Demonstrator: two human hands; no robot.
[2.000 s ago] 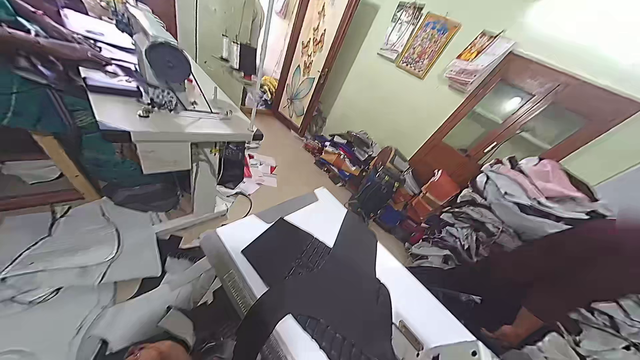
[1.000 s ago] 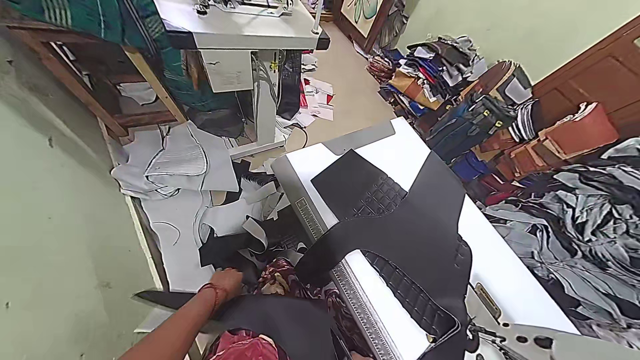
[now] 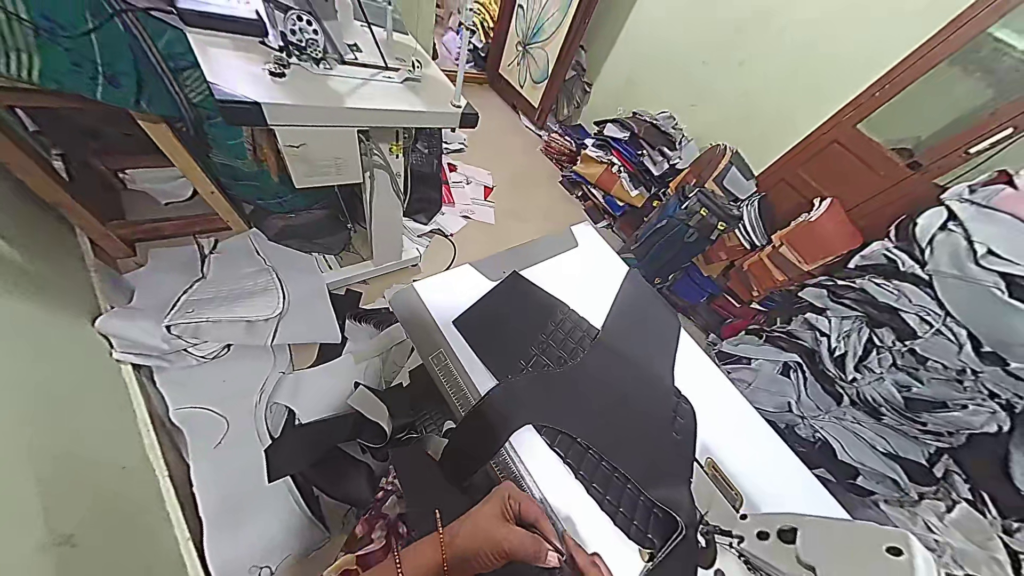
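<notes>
A black quilted piece (image 3: 560,340) and a smooth black piece (image 3: 616,376) lie overlapped on the white sewing machine table (image 3: 768,448). Its machine head (image 3: 832,544) is at the lower right, beside the black material. My left hand (image 3: 504,532), with thin bangles at the wrist, is at the table's near left edge, thumb and finger pinched on a thin dark edge of material. Of my right hand (image 3: 588,562) only fingers show at the bottom edge, close to the left fingertips; their hold is hidden. Black scraps (image 3: 320,440) hang left of the table.
Grey-white cut pieces (image 3: 232,448) are spread at the left. A second sewing machine table (image 3: 336,100) stands ahead, with a person's green patterned cloth (image 3: 104,120) beside it. Stacked material (image 3: 624,168), a dark bag (image 3: 680,232) and a large grey fabric heap (image 3: 896,384) line the right.
My left hand has moved right from the hanging black material to the table edge. Fingers of my right hand have come into view beside it. The view has shifted since the first frame.
</notes>
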